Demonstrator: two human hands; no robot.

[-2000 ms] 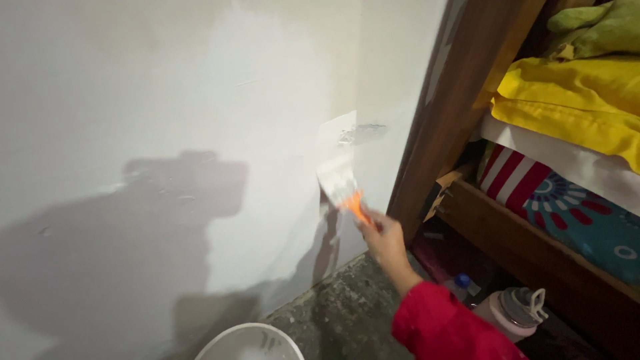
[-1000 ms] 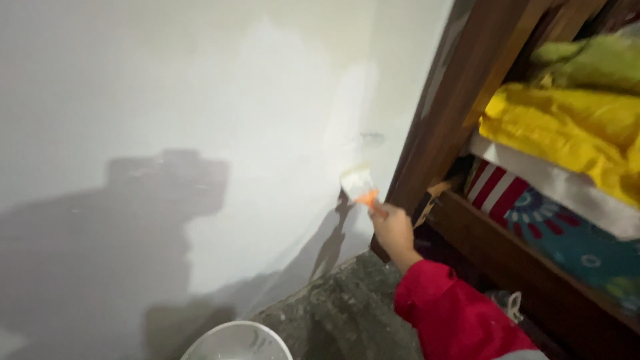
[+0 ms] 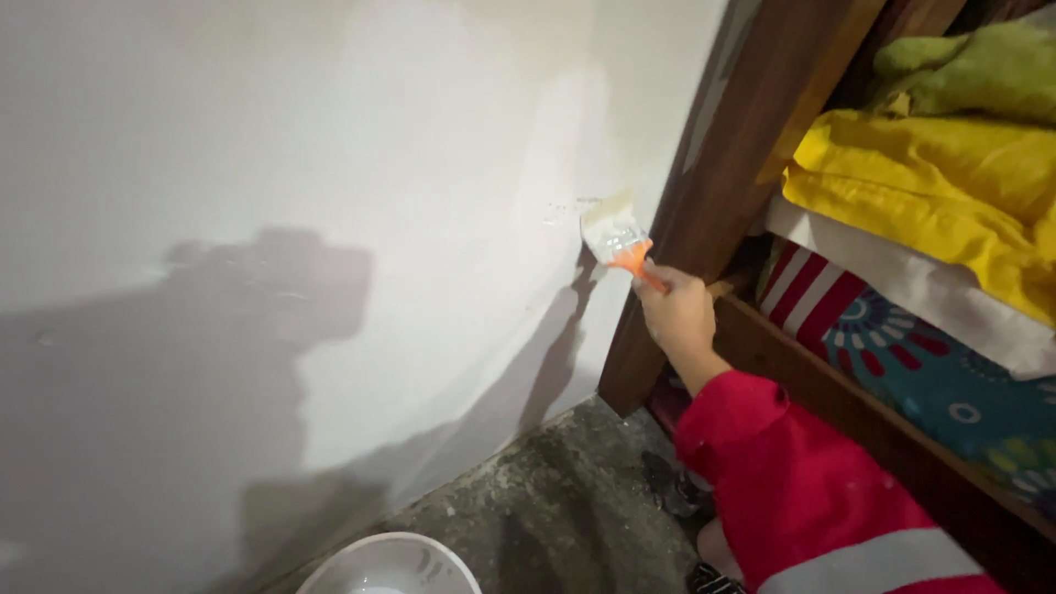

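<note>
My right hand (image 3: 678,318), in a red sleeve with a grey band, grips the orange handle of a flat paintbrush (image 3: 617,233). White paint coats its pale bristles, which are at the white wall (image 3: 445,165) near the dark wooden post. Small dark marks (image 3: 569,206) show on the wall just left of the bristles. A white bucket (image 3: 388,549) with some white stuff inside stands at the bottom edge of the view. My left hand is out of view.
A dark wooden post (image 3: 726,157) borders the wall on the right. Beyond it, a wooden rail (image 3: 792,363) runs below a patterned mattress (image 3: 899,338), yellow cloth (image 3: 932,181) and green cloth (image 3: 973,70). The grey floor (image 3: 528,495) lies below.
My right hand has moved the paintbrush along the wall to the right, closer to the wooden post. The dark smear seen on the wall two seconds ago now shows only as faint marks.
</note>
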